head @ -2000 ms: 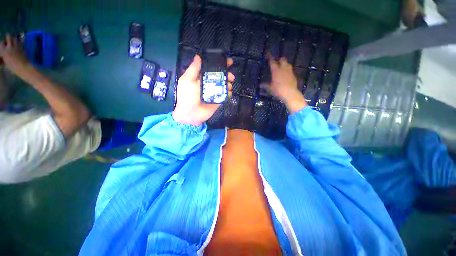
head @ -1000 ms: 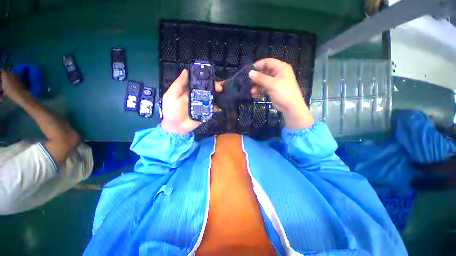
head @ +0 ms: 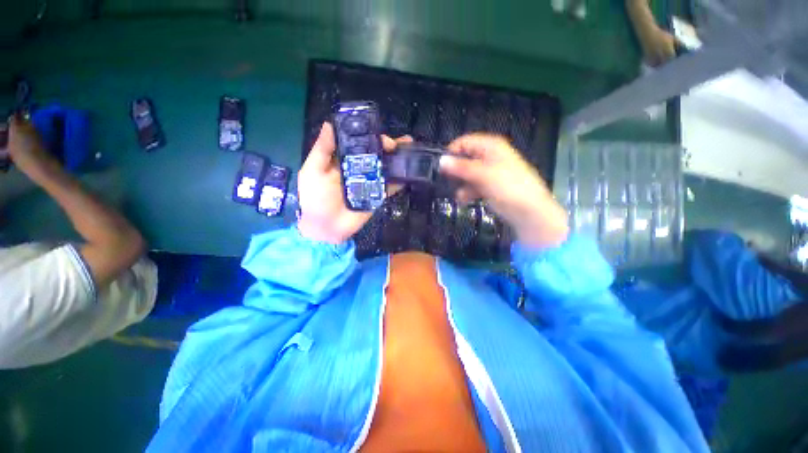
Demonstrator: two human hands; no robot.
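Observation:
My left hand [head: 321, 193] holds a black phone body [head: 360, 157] upright, with a round dark ring at its upper end and silvery-blue circuitry on its lower half. My right hand [head: 496, 177] pinches a thin dark housing part [head: 416, 165] by its right end. The part lies sideways just right of the phone body, and its left end is close to my left fingertips; I cannot tell if they touch it. The black blister tray [head: 496, 106] is under both hands.
Several phone bodies [head: 231, 124] lie on the green bench at left. A blue bin [head: 64, 134] and a neighbour's arm [head: 75, 190] are at far left. A clear blister tray [head: 625, 190] is right of the black tray. Another person's arm [head: 654, 35] shows at top right.
Two seconds ago my right hand was over the black tray; it then brought the dark part beside the phone body. Since one second ago the part has turned from slanted to nearly level.

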